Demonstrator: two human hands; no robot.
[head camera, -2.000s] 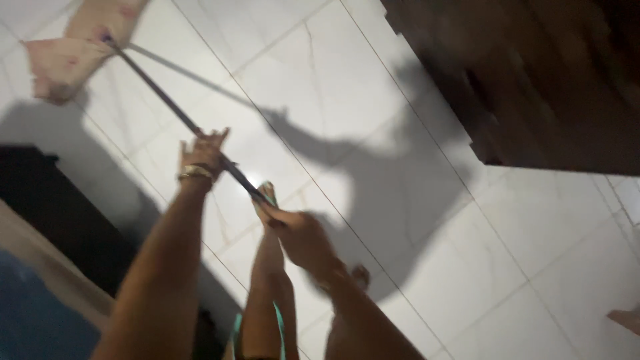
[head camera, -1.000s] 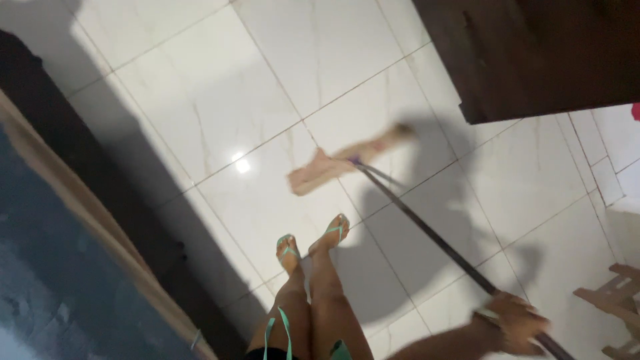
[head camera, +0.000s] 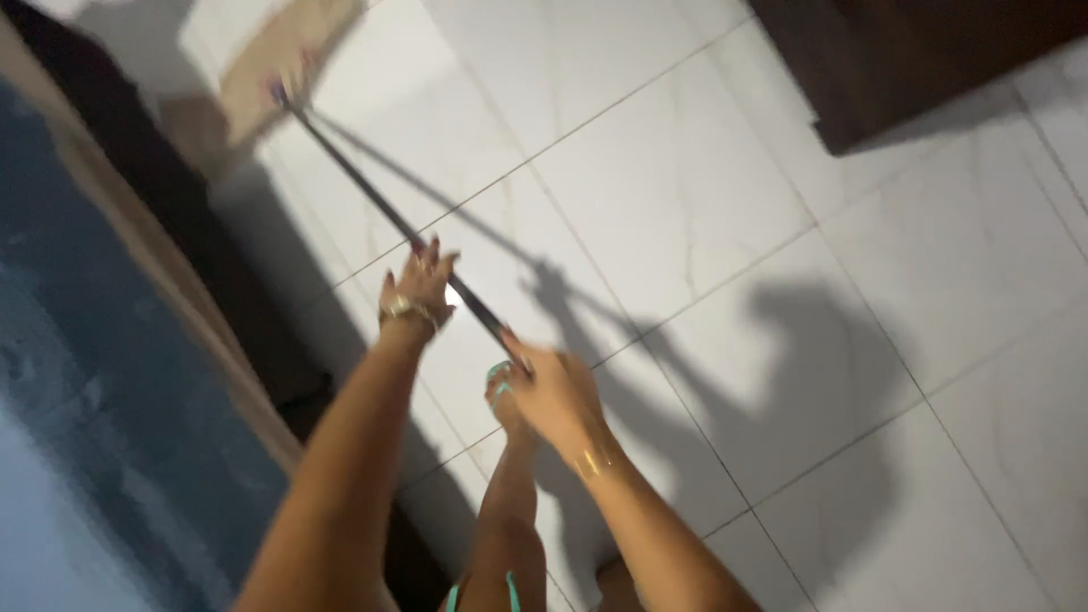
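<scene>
My right hand (head camera: 552, 387) is closed around the upper end of a dark pole (head camera: 365, 183). Farther down the same pole, my left hand (head camera: 421, 285) rests against it with its fingers spread; whether it grips the pole is hard to tell. A watch or bracelet (head camera: 406, 308) circles the left wrist. At the pole's far end, a beige cloth (head camera: 280, 64) lies on the tiled floor at the upper left, blurred, around a purple fitting (head camera: 278, 92).
A bed-like piece with a blue cover (head camera: 110, 340) and dark base (head camera: 280, 340) runs along the left. Dark wooden furniture (head camera: 901, 59) stands at the upper right. My foot in a turquoise flip-flop (head camera: 501, 382) is on the white tiles (head camera: 680, 195).
The cloth has moved from in front of my feet to the upper left, beside the dark base. Both hands are now at the pole; one second ago only one hand showed on it.
</scene>
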